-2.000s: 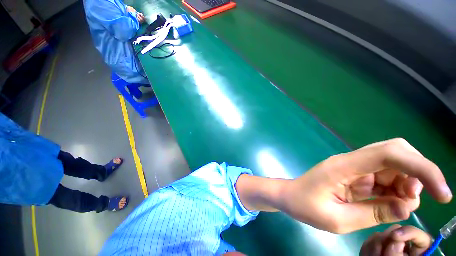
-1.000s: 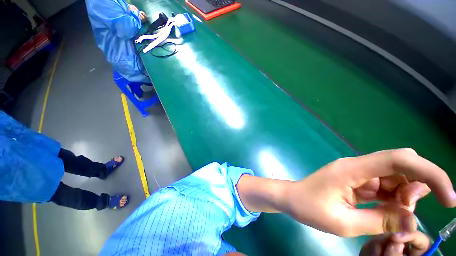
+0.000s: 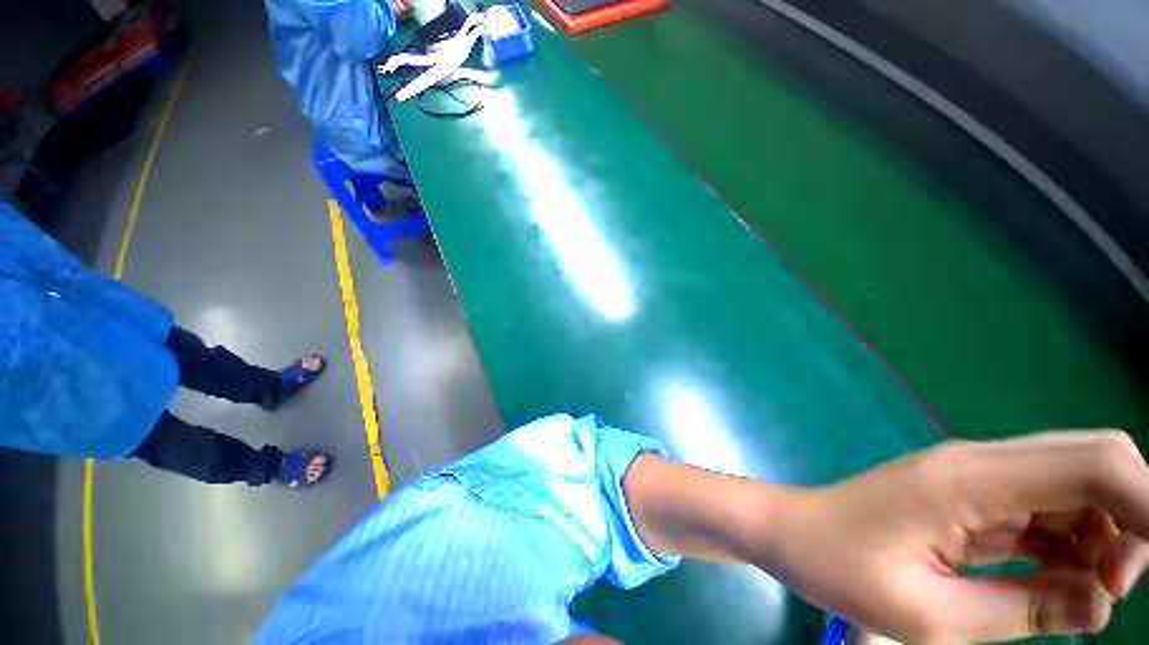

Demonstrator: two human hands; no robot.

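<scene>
My left hand [image 3: 945,542] reaches in from the lower middle to the lower right, in a light blue checked sleeve [image 3: 504,529]. Its fingers are curled towards the thumb, partly blurred and close to the right edge. I cannot tell whether something small is between the fingertips. A bit of bright blue cable [image 3: 834,630] shows below the wrist at the bottom edge. Its clear plug is not visible. My right hand is out of the picture.
The long green bench [image 3: 542,252] runs away to the upper left. At its far end are white straps [image 3: 441,61], a blue box [image 3: 510,34] and a black cable. A seated person, a blue stool [image 3: 378,214] and a standing person's legs [image 3: 214,441] are left. A red-orange tray [image 3: 611,13] is at the top.
My left hand has moved lower and further right in the picture. My right hand and the clear plug have left view. The bench and people have shifted right and slightly up.
</scene>
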